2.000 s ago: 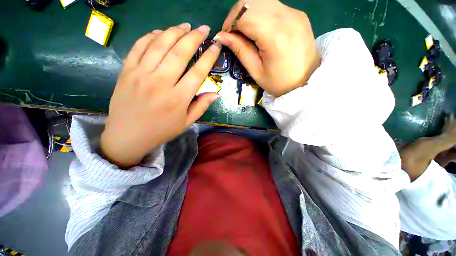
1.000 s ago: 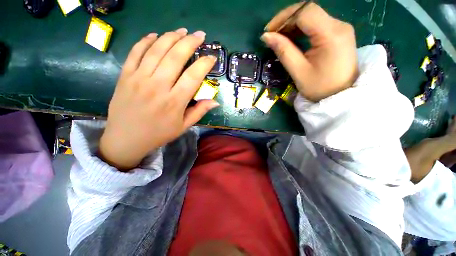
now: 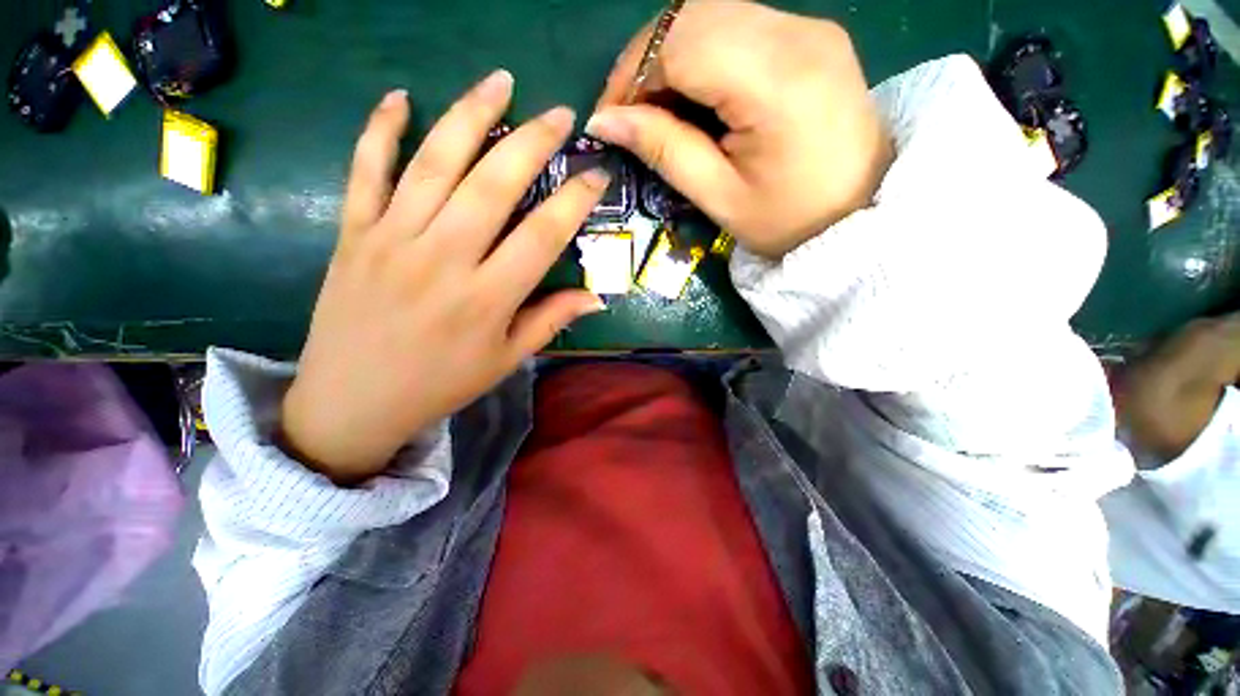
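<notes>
A black watch housing (image 3: 615, 199) lies face up between my hands, partly covered by fingers. A white pouch battery with yellow edges (image 3: 607, 263) lies at its near side. Another housing (image 3: 661, 199) is beside it on the right, partly under my right hand, with a tilted battery (image 3: 670, 267) below. My left hand (image 3: 428, 272) is palm down with fingers spread; its index fingertip rests on the middle housing, and another housing is partly hidden behind its fingers. My right hand (image 3: 768, 136) pinches a thin brownish tool (image 3: 658, 48) over the housing's far edge; the tool's tip is hidden.
Housings (image 3: 181, 52) and batteries (image 3: 189, 151) lie at the far left on the green bench (image 3: 340, 41). More housings (image 3: 1040, 109) lie right of my right sleeve, with another group at the far right. A neighbour's arm (image 3: 1180, 388) is at the right edge.
My right hand moved right, then back left to the housings beside my left index finger. The row beneath my hands has shifted left, as have the units at the far left. My left hand's fingers are spread wider.
</notes>
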